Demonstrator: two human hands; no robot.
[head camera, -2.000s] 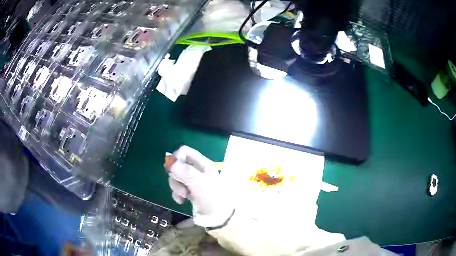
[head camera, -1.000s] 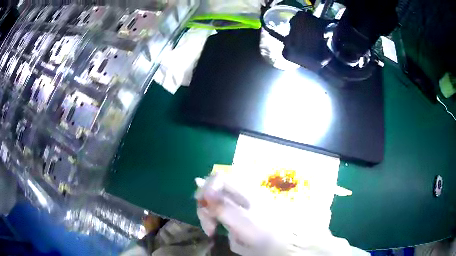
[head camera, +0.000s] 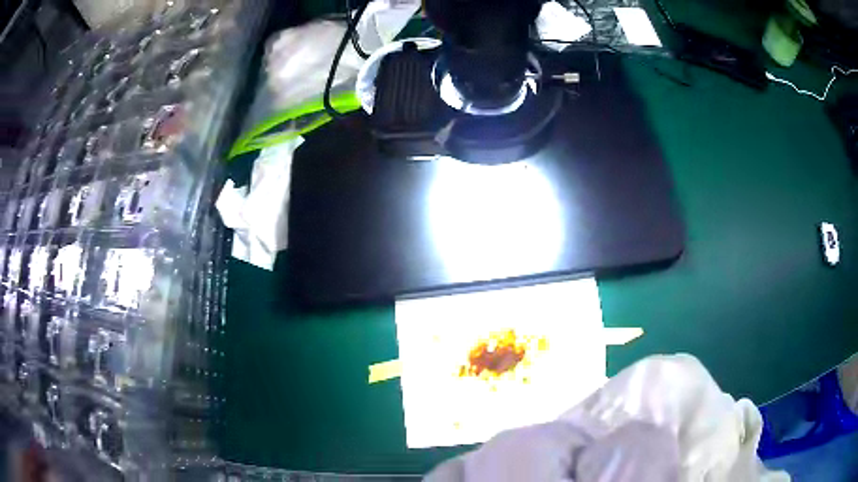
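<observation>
A white-gloved hand, apparently my right (head camera: 555, 454), is cut off by the bottom edge, with a pale sleeve (head camera: 673, 400) beside it. Its fingertips are hidden, so I cannot tell whether it holds anything. My left hand cannot be made out. A white paper sheet (head camera: 433, 414) bears a pile of orange-brown bits (head camera: 497, 358) and has yellow tape (head camera: 384, 371) at its left. Stacked clear blister trays (head camera: 122, 273) with shiny pieces in their pockets fill the left side, blurred.
The black microscope base (head camera: 348, 226) has a bright spot under the microscope head (head camera: 489, 75). White wipes (head camera: 263, 212) and a bright green strip (head camera: 282, 130) lie left of it. A small whitish piece (head camera: 829, 244) is at far right. A blue object (head camera: 800, 424) is below the table edge.
The view has shifted and turned. The gloved hand, earlier raised left of the paper with its fingers pinched together, is now low at the bottom, its fingertips out of sight.
</observation>
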